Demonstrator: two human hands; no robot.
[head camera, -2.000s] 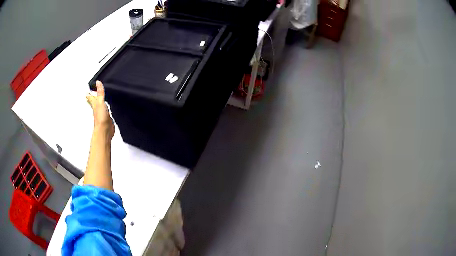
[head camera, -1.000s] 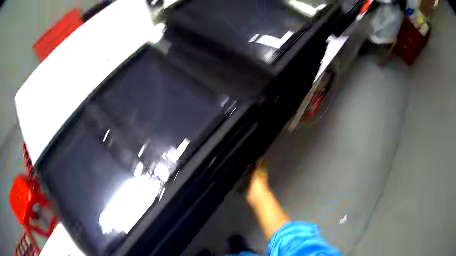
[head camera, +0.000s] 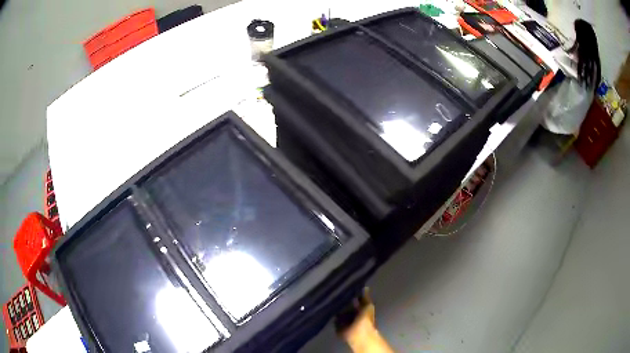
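A near black two-pocket tray stack (head camera: 300, 200) fills the lower left, tilted in view, with glossy dark panels (head camera: 235, 214) reflecting light. My right hand (head camera: 360, 327) is at its lower right side, gripping it, with the fingertips dark and partly hidden. My left hand is not in view; a small bit of blue shows at the stack's lower left edge. A second black tray stack (head camera: 345, 131) stands on the white table behind, also with glossy panels on top.
The white table (head camera: 138, 131) carries a black-lidded clear cup (head camera: 260, 38). A red stool (head camera: 34, 245) and red phone trays (head camera: 24, 318) are at left. A red drawer cabinet (head camera: 598, 134) and a clear plastic bag (head camera: 568, 107) are at right. Grey floor (head camera: 476, 296) lies right of the table.
The near stack is now apart from the one behind and larger in view. My left hand, earlier on a tray corner, has left view; my right hand has appeared at the right side.
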